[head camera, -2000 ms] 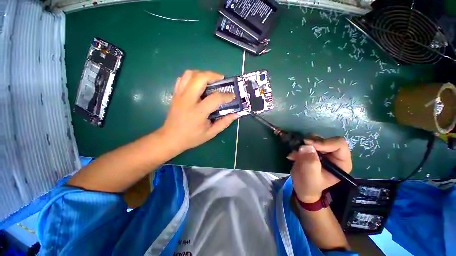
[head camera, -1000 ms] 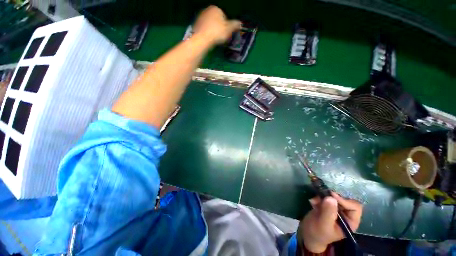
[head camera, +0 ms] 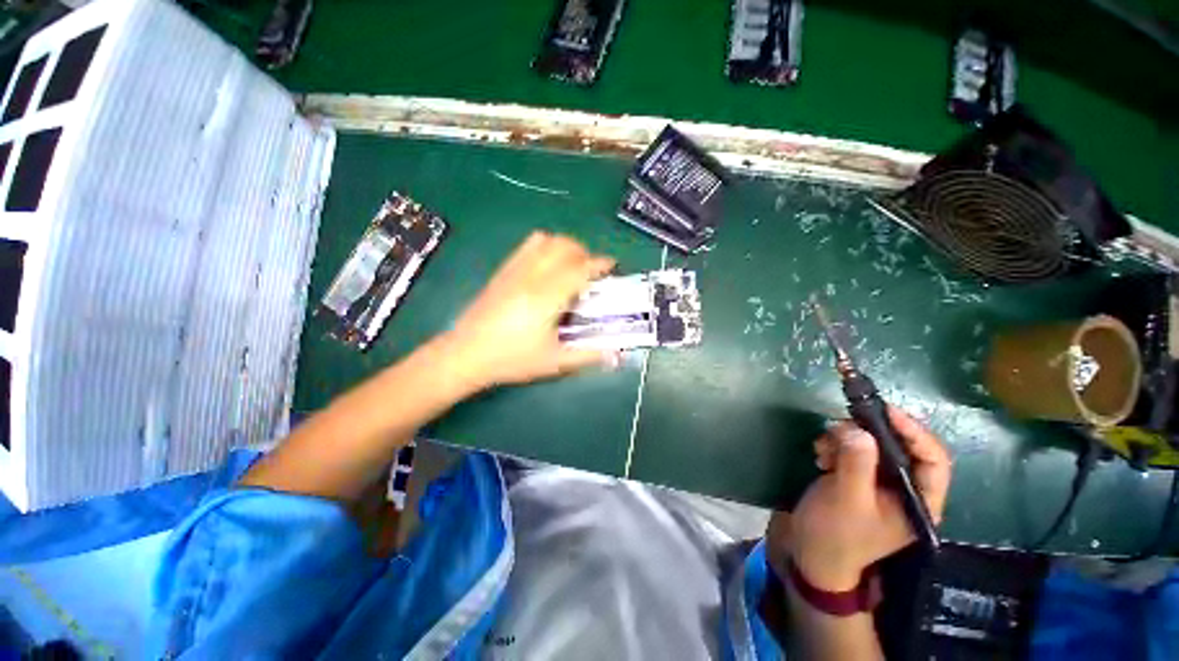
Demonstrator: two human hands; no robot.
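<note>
My left hand (head camera: 524, 310) grips the left end of an open phone chassis (head camera: 621, 313) over the green mat, its board end pointing right. The fingers cover the chassis's left end. My right hand (head camera: 869, 497) holds the black soldering iron (head camera: 879, 420) like a pen, its metal tip pointing up and left, apart from the chassis. Spare batteries (head camera: 675, 187) lie stacked near the white ledge. Another open phone unit (head camera: 384, 271) lies alone on the mat at the left.
White ribbed trays (head camera: 168, 258) stand at left. Phones lie on the green belt beyond the worn ledge (head camera: 517, 125). A fan (head camera: 989, 220), a brown roll (head camera: 1050, 368) and scattered whitish slivers are at right. A black tray (head camera: 976, 607) is at lower right.
My left hand has come back from over the belt and now holds a chassis with a bare silvery centre on the mat. My right hand still holds the iron, slightly higher in view.
</note>
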